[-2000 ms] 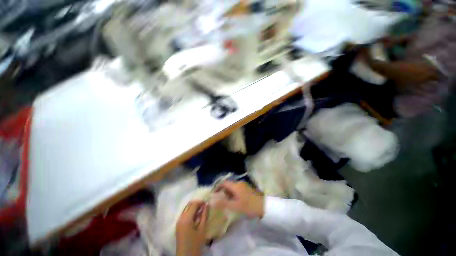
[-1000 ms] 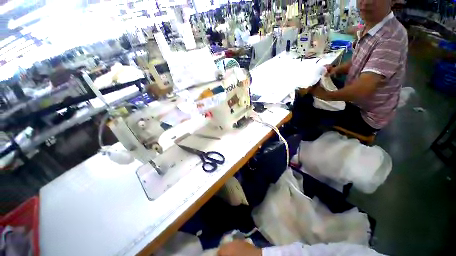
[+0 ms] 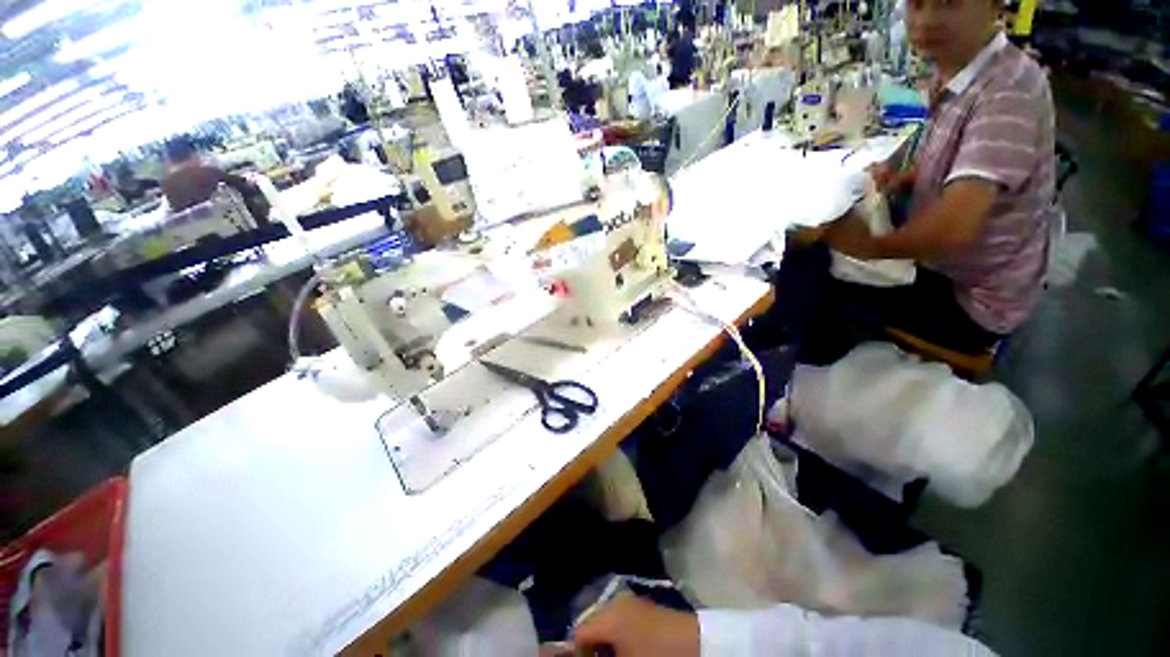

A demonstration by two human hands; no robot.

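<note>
My right hand (image 3: pixel 639 625) is at the bottom edge, partly cut off, with its fingers curled; what is between the fingers is too small and blurred to tell. A thin pale strip runs beside the fingertips. Sheer cream fabric (image 3: pixel 475 624) lies just left of the hand, below the table edge. My left hand is not in view. Pale translucent bundled work (image 3: pixel 821 552) lies right of the hand.
Black-handled shears (image 3: pixel 565 404) lie on the white table (image 3: pixel 257 513) beside the sewing machine (image 3: pixel 616 263). An orange-red basket (image 3: pixel 113 565) is at the left. A strip (image 3: pixel 751 359) hangs off the table. A white bundle (image 3: pixel 911 417) and a seated person (image 3: pixel 994 180) are at the right.
The view has tilted up from the lap, and my left hand has gone out of the picture. My right hand now shows only at the bottom edge.
</note>
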